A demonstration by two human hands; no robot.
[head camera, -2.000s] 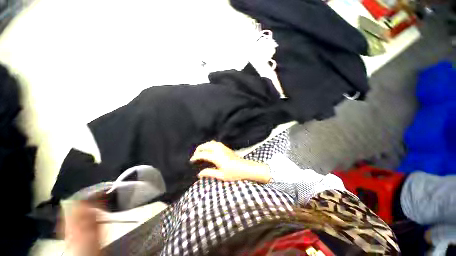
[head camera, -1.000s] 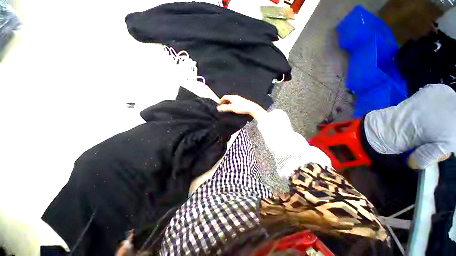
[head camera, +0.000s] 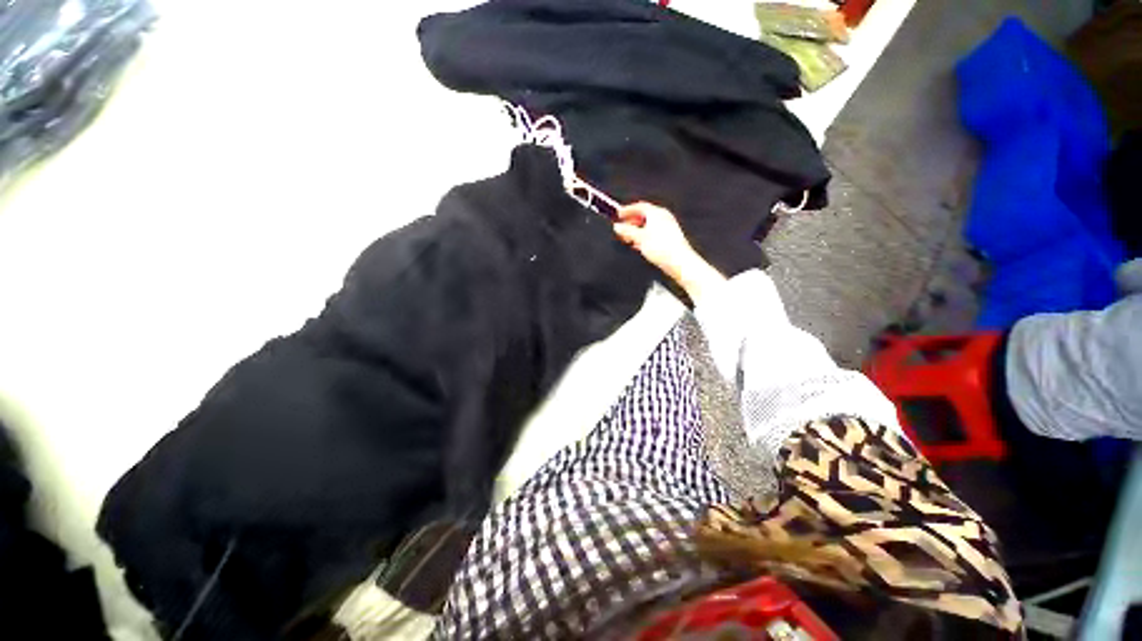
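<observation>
A black garment (head camera: pixel 363 363) lies spread over the pale table and down towards my checked apron. A second black garment (head camera: pixel 676 138) lies beyond it at the upper right. A tangle of thin white cord (head camera: pixel 545 132) sits where the two meet, and a strand runs from it to my right hand (head camera: pixel 645 232). My right fingertips are pinched at the strand's end, over the black cloth. A thin grey line, perhaps a rod, shows on the near garment at the lower left. My left hand is not visible.
Shiny clear plastic (head camera: pixel 63 75) lies at the table's upper left corner. Greenish pieces (head camera: pixel 802 44) lie by the far right edge. On the floor at right are a blue bin or sack (head camera: pixel 1033 175) and a red stool (head camera: pixel 939 394), with another person's grey-clothed limb beside it.
My right hand has moved from the near garment's edge to the white cord. The near garment now reaches up against the cord tangle. My left hand has gone out of view at the bottom.
</observation>
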